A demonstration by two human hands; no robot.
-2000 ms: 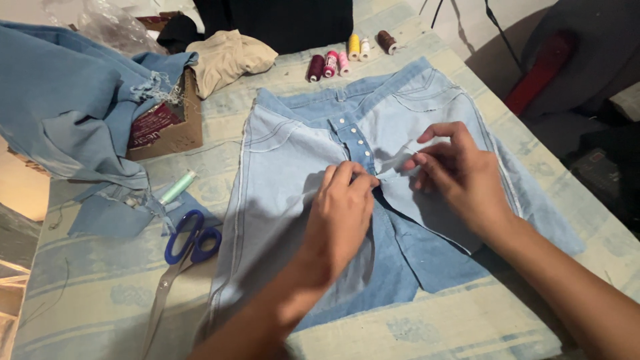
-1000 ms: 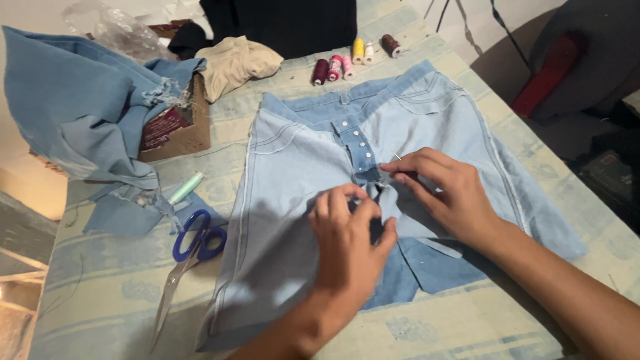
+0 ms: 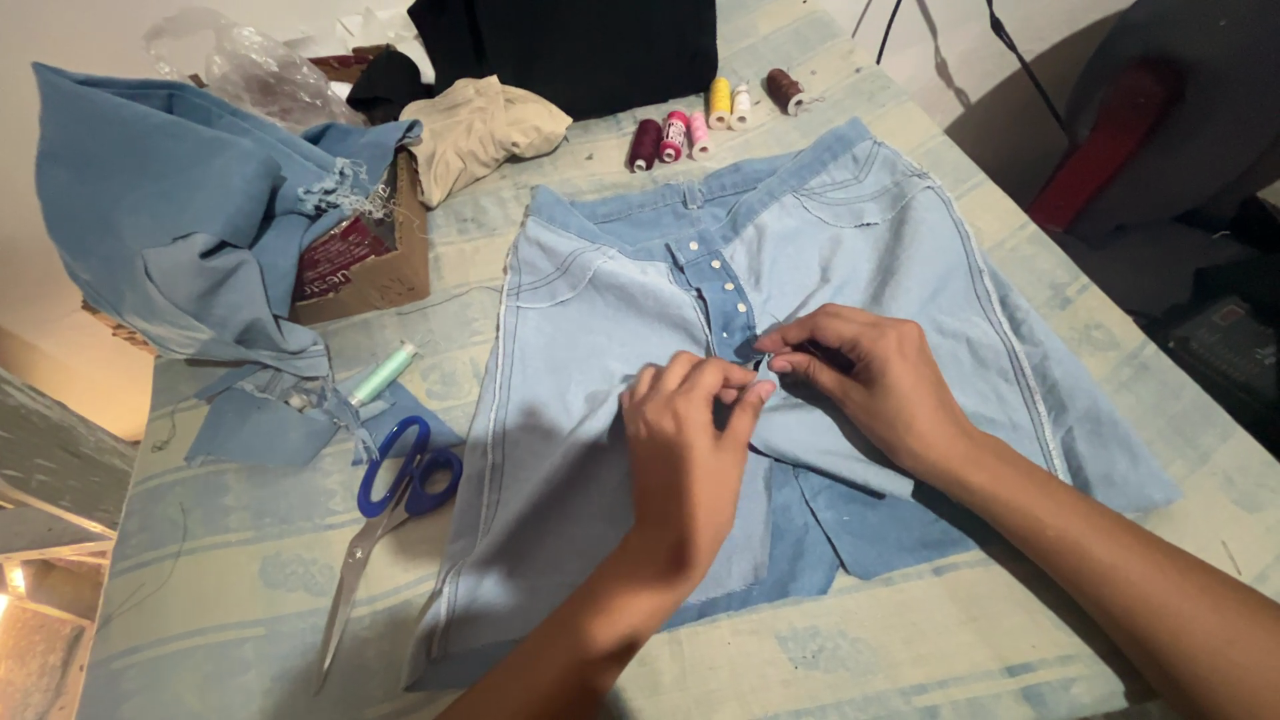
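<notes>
Light blue denim shorts (image 3: 590,380), inside out with pale seams showing, lie spread on the table. A darker fly strip (image 3: 735,310) with several pale metal buttons runs down their middle. Just below it, my left hand (image 3: 690,430) pinches the denim at the crotch seam between thumb and fingertips. My right hand (image 3: 860,380) meets it from the right, thumb and index finger closed on the same bit of cloth. A needle or thread at these fingertips is too small to make out.
Blue-handled scissors (image 3: 385,500) and a pale green thread spool (image 3: 383,374) lie left of the shorts. Several thread spools (image 3: 673,135) stand or lie behind. A cardboard box (image 3: 405,250) under draped denim (image 3: 150,190), beige cloth (image 3: 490,130) and black cloth (image 3: 600,50) occupy the back left.
My right hand has come down and left onto the crotch seam since two seconds ago. My left hand's fingers, spread apart one second ago, are now closed on the cloth.
</notes>
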